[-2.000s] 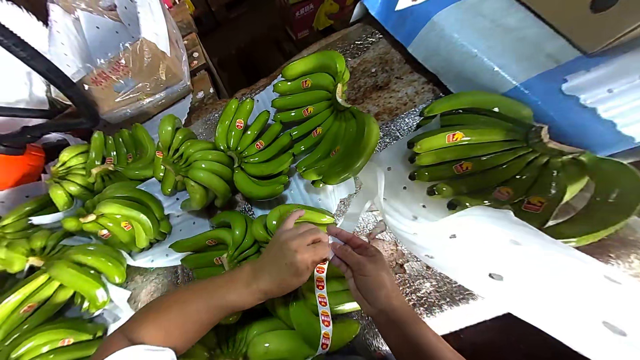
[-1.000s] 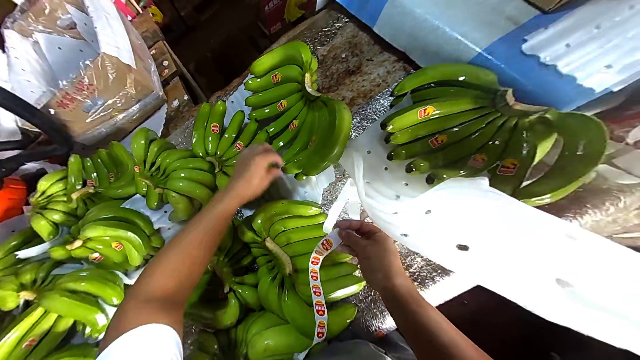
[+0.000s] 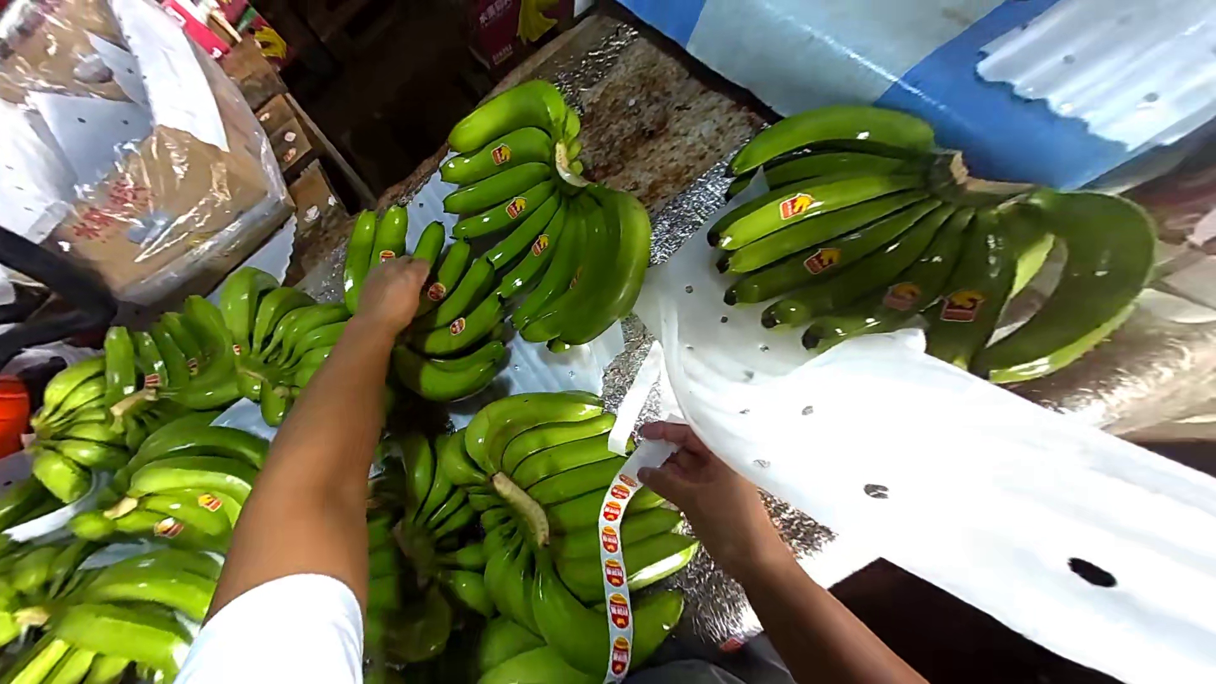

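Observation:
My left hand [image 3: 391, 293] reaches out over a hand of green bananas [image 3: 451, 323] that bears round stickers; its fingertips touch or hover at the fruit, and whether they hold anything is hidden. My right hand [image 3: 698, 480] pinches the upper part of a strip of stickers [image 3: 614, 570], which hangs down across an unstickered-looking bunch of green bananas [image 3: 560, 475]. A blank end of white backing tape [image 3: 635, 399] sticks up above my right fingers. Beyond lies a stickered banana bunch [image 3: 551, 218]; another [image 3: 912, 237] rests at the right on white perforated sheeting.
More green banana bunches [image 3: 180, 475] crowd the left side. A cardboard box wrapped in clear plastic [image 3: 171, 190] stands at the upper left. White perforated sheeting [image 3: 855, 456] spreads across the right, over foil-like material. A blue and white surface [image 3: 817, 57] borders the top right.
My left hand has moved away from my right hand and the sticker strip, out to the banana bunch at the upper left. My right hand keeps hold of the strip.

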